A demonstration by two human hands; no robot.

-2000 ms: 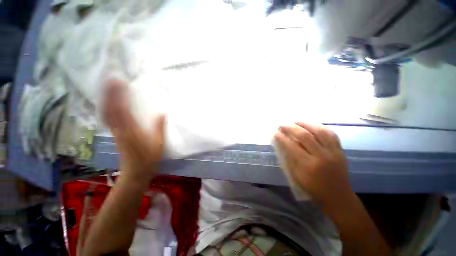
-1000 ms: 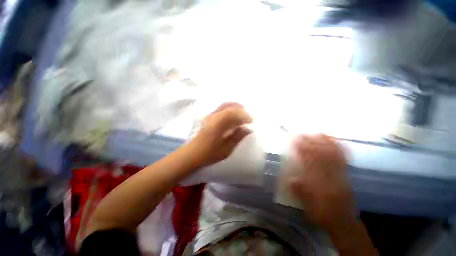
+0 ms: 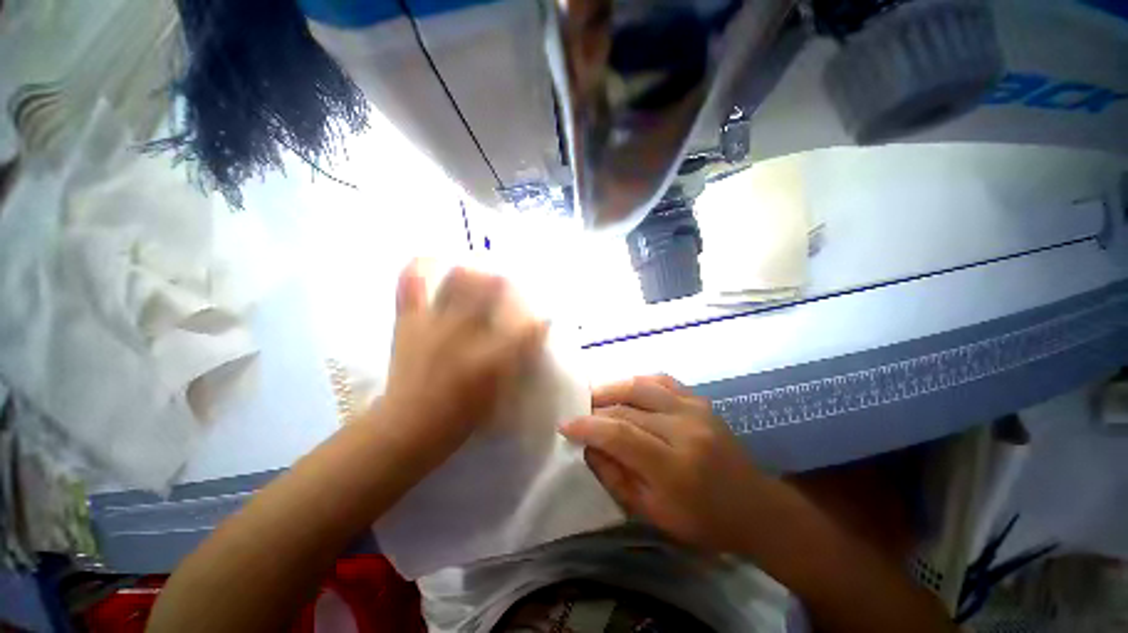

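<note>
A white fabric panel [image 3: 482, 501] lies below the needle area and hangs over the table's front edge, with a serrated-looking edge at its left. My left hand [image 3: 458, 352] holds the panel down just in front of the presser foot area, fingers bent; its fingertips are in glare. My right hand [image 3: 662, 458] pinches the panel's right edge at the table's front edge. Whether a small cream piece lies on the panel under my hands, I cannot tell. The sewing machine head [image 3: 482, 74] stands above; needle and presser foot are lost in glare.
A stack of small cream pieces [image 3: 757, 235] lies right of the dark ribbed cylinder [image 3: 668, 257]. A dark blue tassel [image 3: 260, 93] hangs upper left. Piled cut panels [image 3: 93, 297] cover the left. The ruler [image 3: 915, 377] runs along the edge. Dark blue handles [image 3: 999, 569] show lower right.
The view has shifted toward the machine head. My left hand has moved from the cloth at the left to just before the needle area. My right hand now grips the panel's edge beside it.
</note>
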